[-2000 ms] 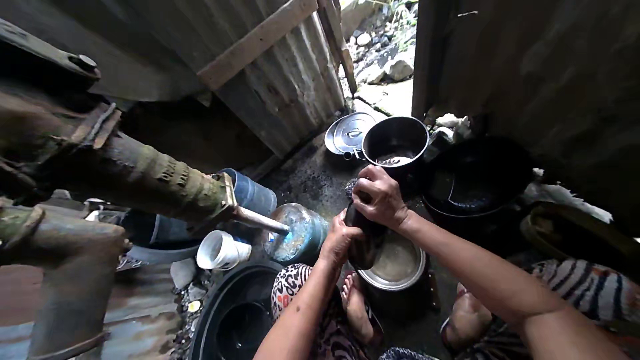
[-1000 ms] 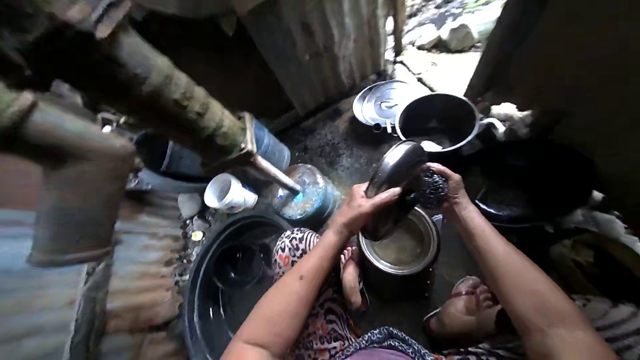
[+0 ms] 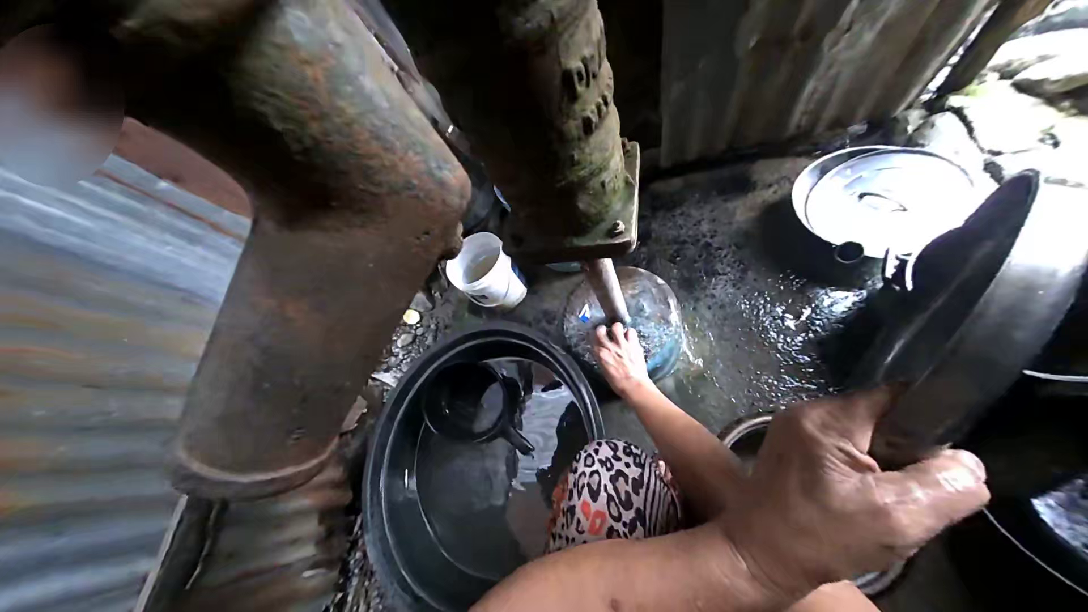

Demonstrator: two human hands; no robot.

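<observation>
Close to the camera at the right, my left hand (image 3: 837, 493) grips the rim of a shallow dark metal pan (image 3: 969, 340), which is tilted on edge. My right arm passes beneath the left forearm, and my right hand (image 3: 622, 357) is at the lower end of a metal pipe (image 3: 607, 293). That pipe points down over a clear, bluish plastic container (image 3: 659, 327). The fingertips lie beside the pipe end; whether anything is under the palm cannot be seen. A metal pot (image 3: 746, 429) is mostly hidden behind my left hand.
A large black basin (image 3: 381, 476) holds water and a black dipper (image 3: 466, 404). Behind it stands a white plastic cup (image 3: 484, 270). Thick rusty pipes (image 3: 314, 280) fill the upper left. A round metal lid (image 3: 892, 200) lies on the wet ground, near a corrugated metal wall (image 3: 748, 76).
My right hand has left the pan and the dark scouring pad seen with it, and reached left to the pipe. My left hand has kept the pan and moved right. The view has swung left.
</observation>
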